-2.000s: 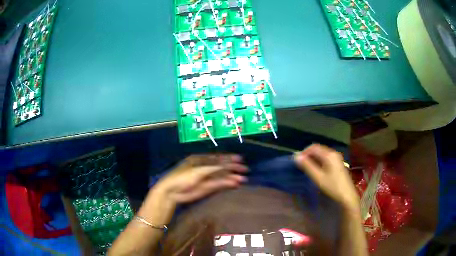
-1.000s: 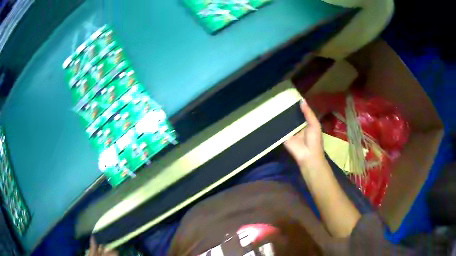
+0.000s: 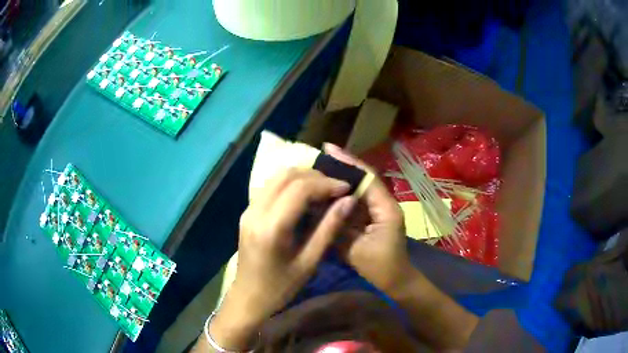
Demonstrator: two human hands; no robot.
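A pale-yellow liner band [image 3: 271, 156] with a black strip [image 3: 339, 172] at its end is in front of me, above my lap. My left hand [image 3: 279, 227], with a bracelet on its wrist, holds the band, its thumb and fingers at the black strip. My right hand [image 3: 375, 231] is behind the same end, fingertips at the strip's edge. The band's lower part is partly hidden by my left hand and forearm.
Two green circuit board panels with thin pale wires lie on the dark-green table, one farther back [image 3: 157, 83], one nearer left [image 3: 107, 251]. A tape roll [image 3: 286, 17] is at the table's far edge. An open cardboard box [image 3: 527, 186] on the right holds red bubble wrap [image 3: 475, 152] and pale strips.
The view has swung right. My hands, apart along the stretched liner band before, are now close together at its end. The band is no longer stretched out across my lap.
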